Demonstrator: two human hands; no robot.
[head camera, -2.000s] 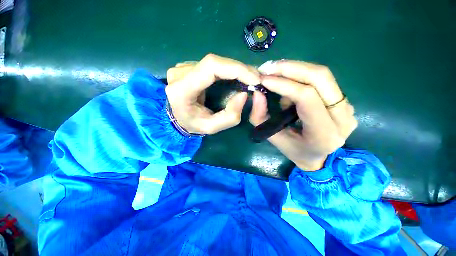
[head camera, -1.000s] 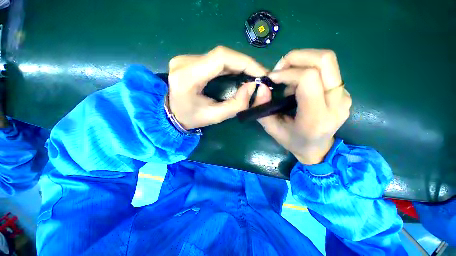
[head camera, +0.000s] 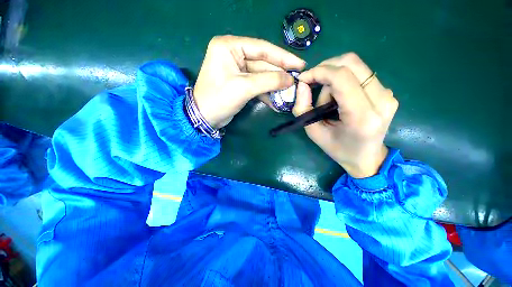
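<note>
A small round circuit board assembly (head camera: 284, 97), pale-faced with a dark rim, is held between my hands above the bench. My left hand (head camera: 233, 78) grips it from the left with thumb and fingers, hiding part of it. My right hand (head camera: 353, 106) has its thumb and index fingertips at the disc's right edge; whatever is between them is hidden. A slim black pen-shaped tool (head camera: 303, 120) is tucked in my right palm, its end pointing left. Another round unit (head camera: 301, 28), black with a yellow centre and white dots, lies flat beyond my hands.
The shiny dark green bench surface (head camera: 438, 73) spreads around my hands. A blue sleeve or garment (head camera: 22, 162) shows at the left edge and more blue cloth (head camera: 488, 246) at the lower right. A red item (head camera: 452, 234) is below the bench edge.
The held disc has turned so its pale face shows below my left fingers. My left hand has rotated and moved up slightly. The lying unit appears slightly higher and further right.
</note>
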